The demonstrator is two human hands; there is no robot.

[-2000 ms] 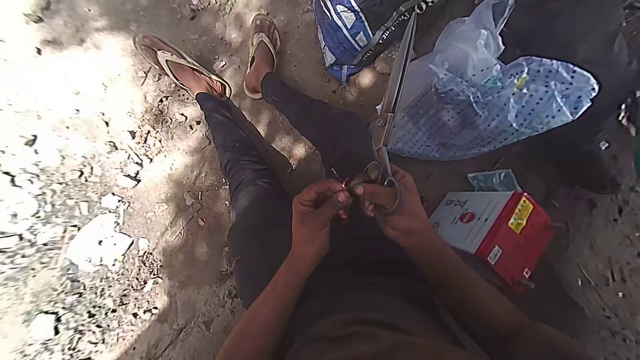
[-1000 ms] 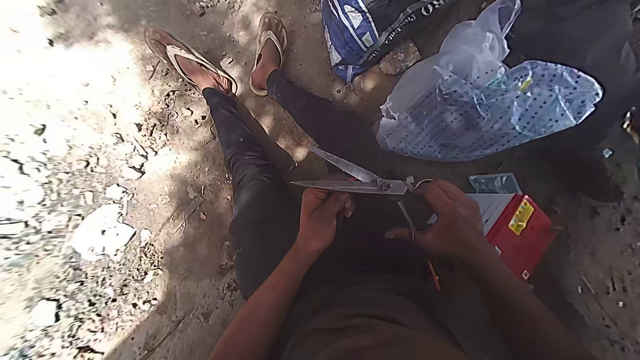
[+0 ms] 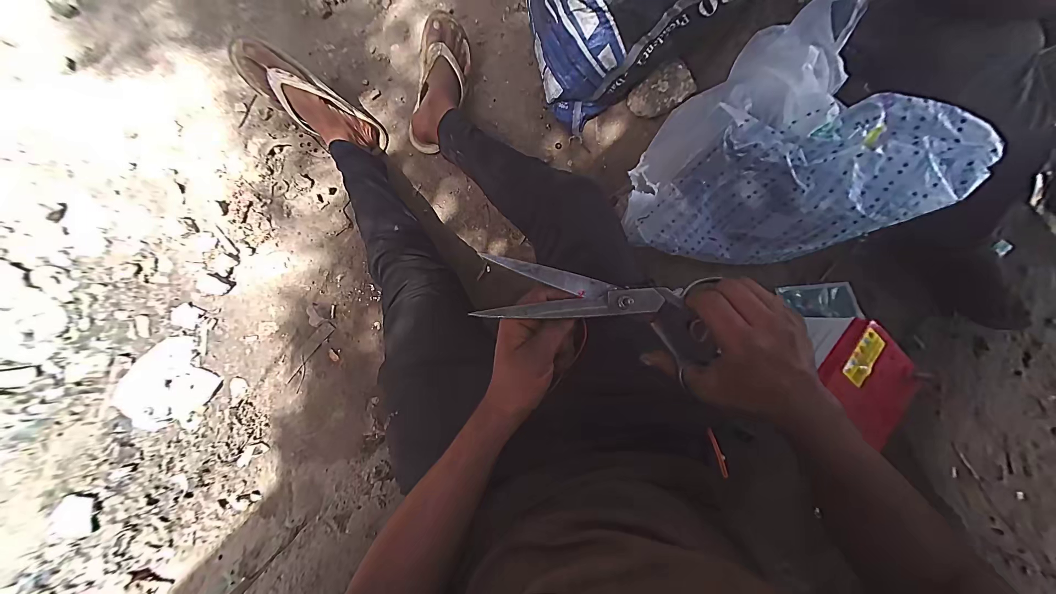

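Observation:
A large pair of metal scissors lies across my lap with its blades spread and pointing left. My right hand grips the scissors by the handles. Behind the lower blade, my left hand is closed around a thin red strand, probably a wire, part of which curves out beside the fingers. A small red bit shows between the blades near the pivot. Below my right hand, a thin orange strand lies against the dark clothing. The fingertips of my left hand are partly hidden by the blade.
A red and white box stands on the ground beyond my right forearm, a small clear packet at its edge. Farther up are a dotted plastic bag, a blue and black sack and a stone. Stones and litter lie left.
Two seconds ago both hands were together at the strand, with the scissors pointing away. Since then the scissors have swung to point left and their blades have spread; my right hand has moved to the right.

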